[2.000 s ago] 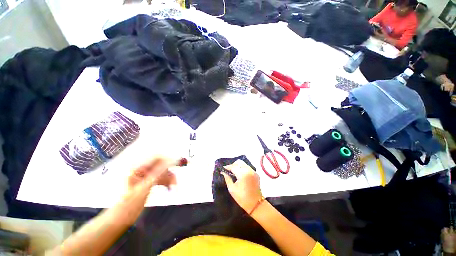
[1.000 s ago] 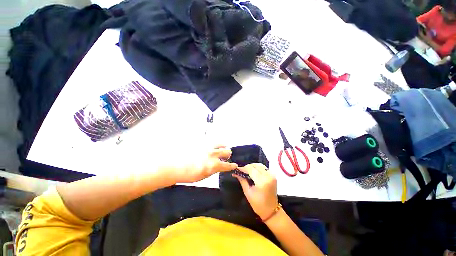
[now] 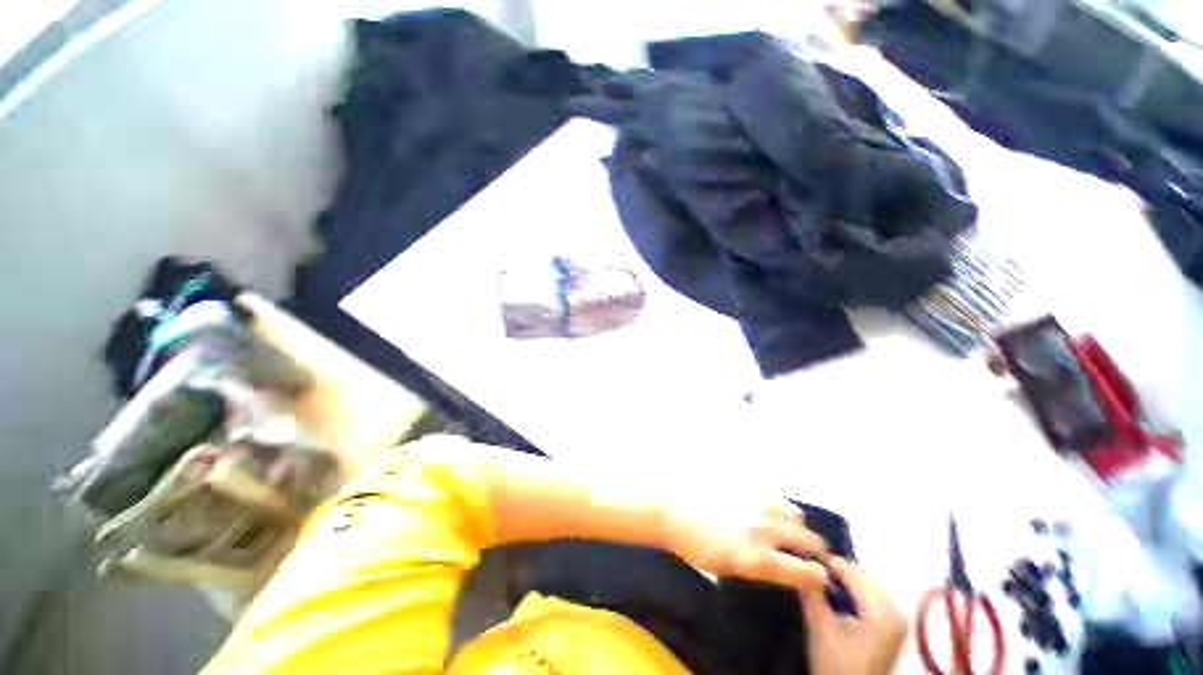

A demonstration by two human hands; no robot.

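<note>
The picture is blurred. A black garment (image 3: 829, 530) lies over my lap and the table's front edge. My right hand (image 3: 855, 625) grips its cuff-like end, thumb on a dark edge. My left hand (image 3: 759, 543) reaches in from the left, its fingertips at that edge and close to my right fingers. Whether it pinches the cloth or a needle cannot be made out; no needle or thread shows. Red-handled scissors (image 3: 960, 622) lie right of my right hand, blades pointing away. Small black buttons (image 3: 1042, 593) lie beside them.
On the white table (image 3: 449, 297) are a striped bundle (image 3: 600, 301), a large black garment pile (image 3: 792, 172), silvery strips (image 3: 970, 297) and a smartphone (image 3: 1055, 382) on a red pouch (image 3: 1121, 409). A side stand with bundled cloth (image 3: 185, 422) is at the left.
The view has swung left, so the table things sit further right and the side stand shows. My left hand, away from the cuff two seconds ago, is at it. My right hand keeps its grip.
</note>
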